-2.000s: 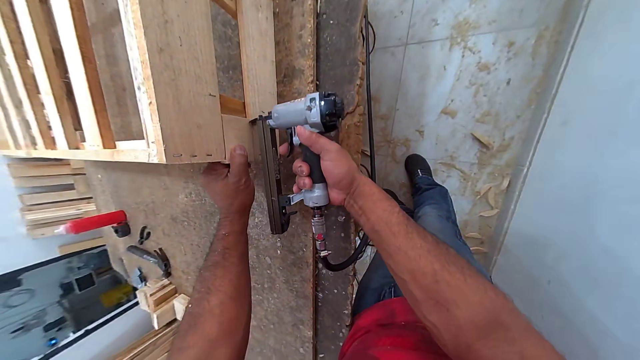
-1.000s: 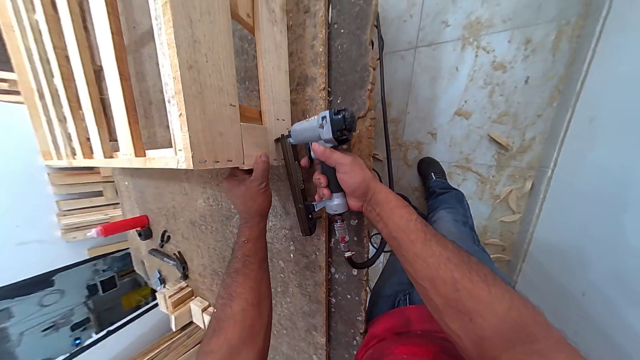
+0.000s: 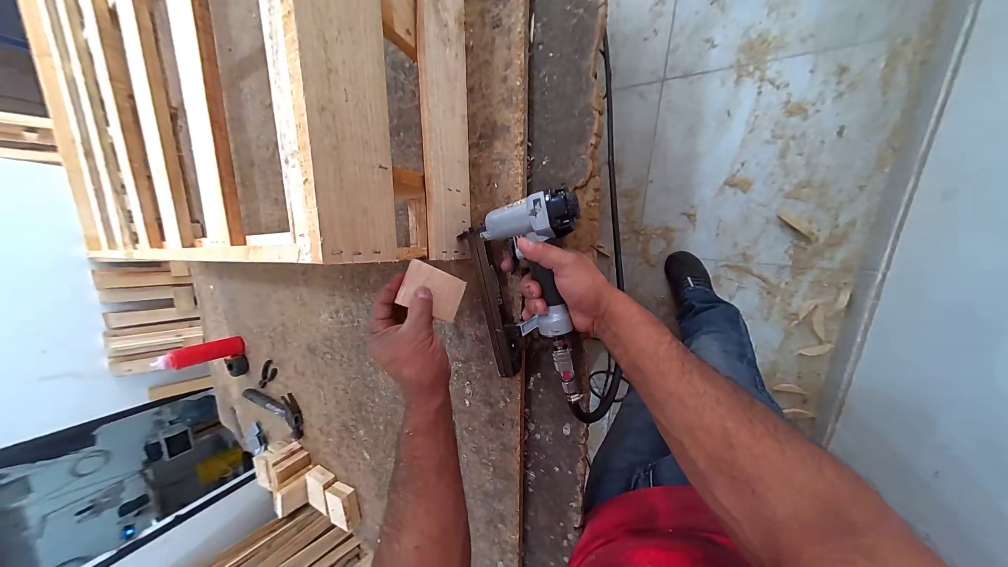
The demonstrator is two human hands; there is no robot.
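My left hand [image 3: 411, 342] pinches a small flat wooden piece [image 3: 432, 290] between thumb and fingers, just below the end of a slatted wooden frame [image 3: 350, 134]. A pneumatic stapler [image 3: 524, 276], grey with a black grip and a long dark magazine, is held in my right hand [image 3: 568, 283]. Its nose is at the lower right corner of the frame; whether it touches the wood I cannot tell. Staples show along the frame's end boards. An air hose [image 3: 605, 405] leads from the base of the handle.
On the worn workbench [image 3: 315, 339] lie a claw hammer [image 3: 276, 411], pliers [image 3: 268, 372] and a red bottle [image 3: 206, 352]. Small wood blocks [image 3: 315, 490] and stacked slats [image 3: 150, 319] stand at the left. Wood shavings [image 3: 799, 227] litter the tiled floor [image 3: 709, 157] at the right.
The small wooden piece now shows in my left hand, away from the frame's end; earlier that hand was against the frame's corner. My right hand keeps hold of the stapler.
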